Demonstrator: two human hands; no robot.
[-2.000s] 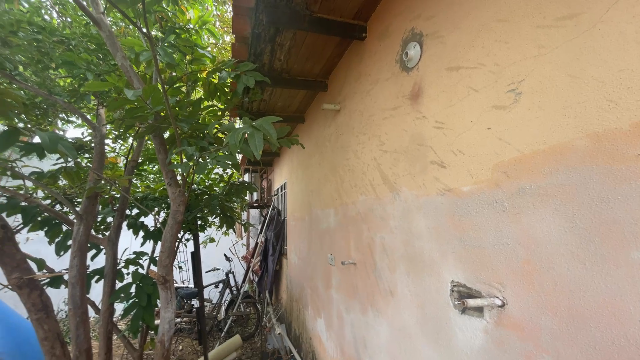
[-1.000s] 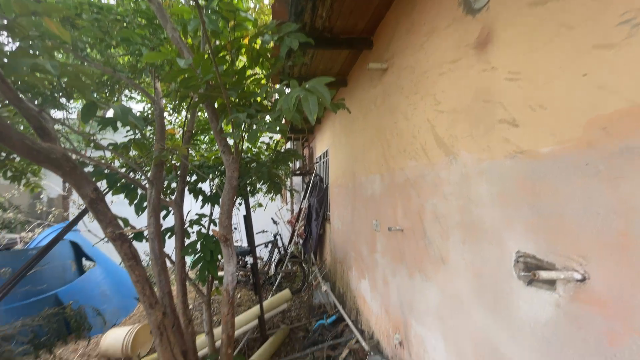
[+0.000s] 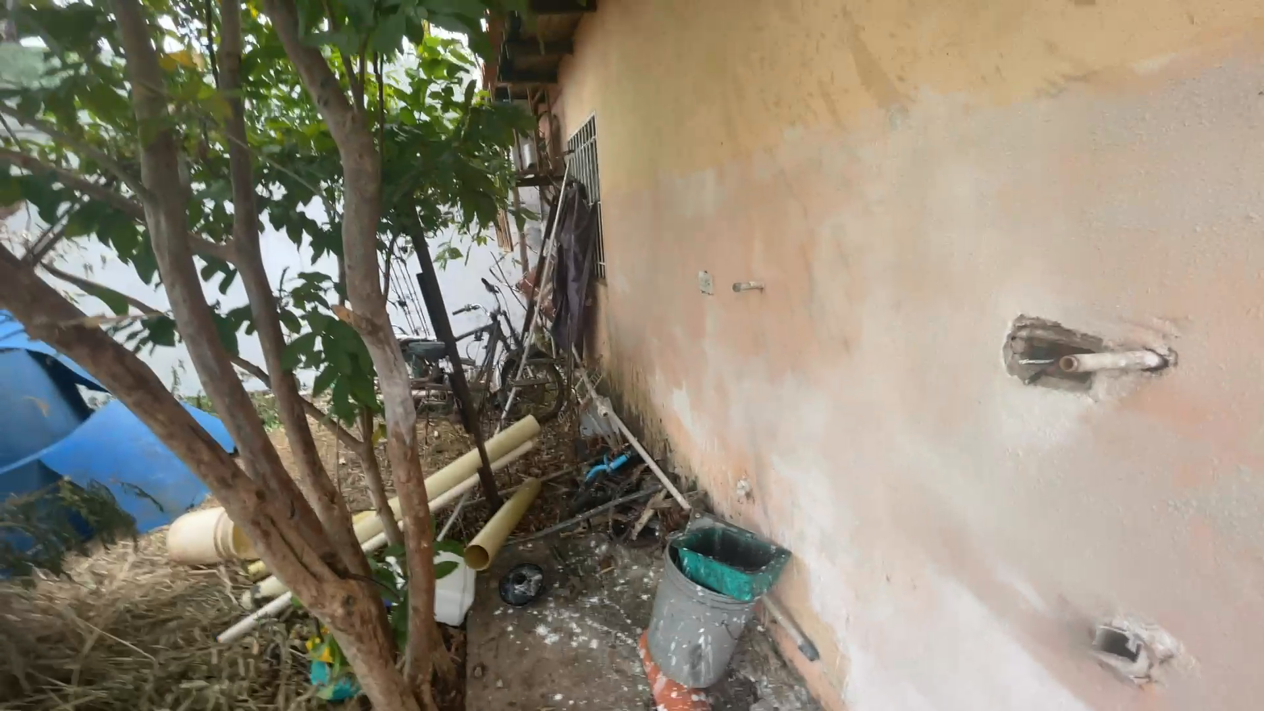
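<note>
Neither my left hand nor my right hand shows in the head view. Along the right runs a plastered wall, yellowish above and pale pink below. A short pipe stub pokes out of a broken hole in it, and a smaller stub sits farther along. At the wall's foot a paint-spattered grey bucket stands on something orange. A green plastic tray rests in the bucket's mouth. A handle with a dark end leans beside them.
A tree with several trunks rises at the left. Behind it lie cream pipes, a blue plastic tank and dry grass. A white jug stands near a black round object. A bicycle is farther back.
The view has tilted down and shifted, bringing the grey bucket, the green tray and the spattered ground into sight. No hand shows in any of the frames.
</note>
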